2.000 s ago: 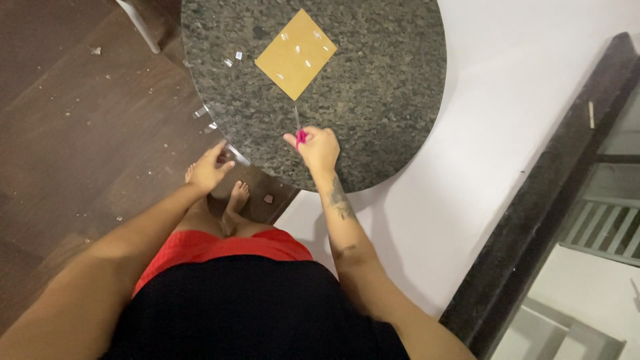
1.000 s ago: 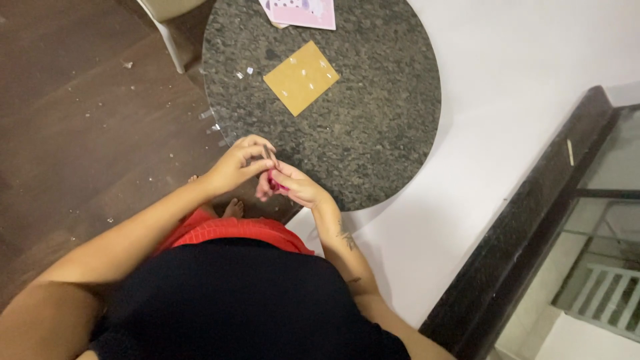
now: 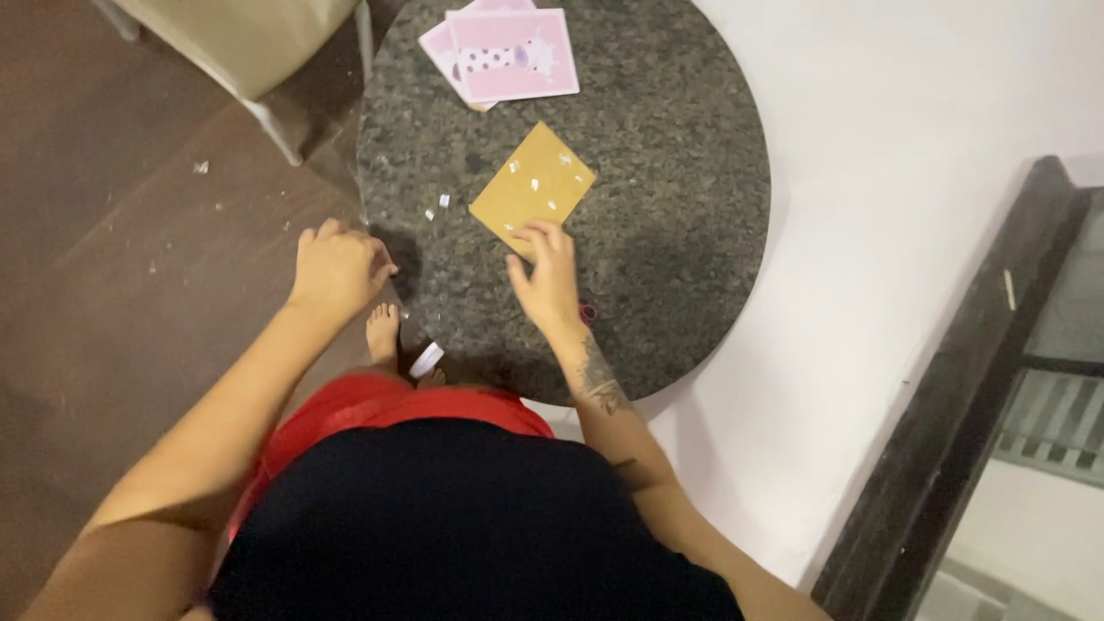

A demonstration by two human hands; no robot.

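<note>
A yellow rectangular card or board (image 3: 536, 191) lies on the round dark granite table (image 3: 673, 207), with several small white scraps on it. My right hand (image 3: 545, 276) is over the card's near corner, its fingers apart and nothing seen in them. Beside my right wrist, partly hidden by it, lies a pink ring-shaped handle (image 3: 588, 312). My left hand (image 3: 338, 267) is at the table's left edge, fingers curled; whether they hold anything cannot be told. A few small scraps (image 3: 444, 200) rest on the granite left of the card.
Pink cards with a printed animal (image 3: 522, 56) overlap at the table's far side. A beige chair (image 3: 250, 43) stands at the far left. Bits of debris (image 3: 201, 167) dot the dark floor. Below the table's left edge is a white strip (image 3: 427, 360). A dark ledge (image 3: 940, 397) runs along the right.
My hands, together one second ago around the pink-handled tool, have parted. The right has let go of it and reached over the yellow card; the left has moved left.
</note>
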